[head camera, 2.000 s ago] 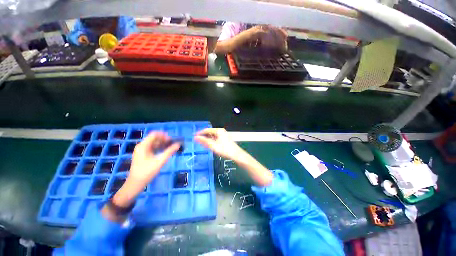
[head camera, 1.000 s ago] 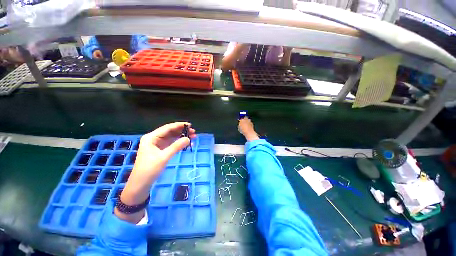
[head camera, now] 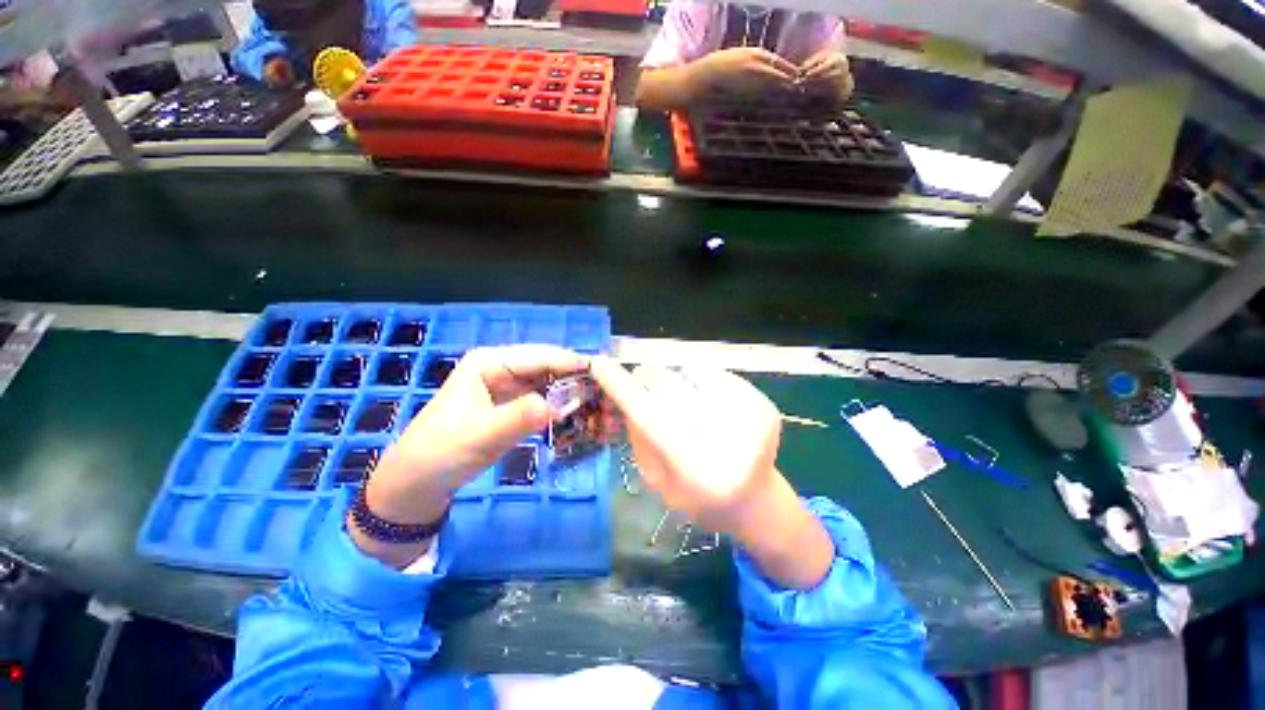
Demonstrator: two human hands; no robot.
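Observation:
A small square device unit (head camera: 574,420) is held up over the right side of the blue tray (head camera: 215,541), its copper-coloured inside showing. My left hand (head camera: 479,423) grips its left edge between thumb and fingers. My right hand (head camera: 708,437) is closed at its right side; its fingertips are partly hidden. A thin pale stick (head camera: 803,420) sticks out to the right of my right hand. The blue tray holds several dark units in its pockets. Thin white frames (head camera: 690,538) lie loose on the green bench right of the tray.
A white card (head camera: 895,444), a blue tool (head camera: 982,468), a thin rod (head camera: 968,549) and an orange block (head camera: 1086,608) lie at right. A small fan (head camera: 1126,383) stands beyond. Across the dark green strip are red trays (head camera: 479,139), a black tray (head camera: 798,150) and two people.
My right hand has come back from the green strip to the unit at my left hand, now with a stick. A small object lies on the strip. The view has shifted.

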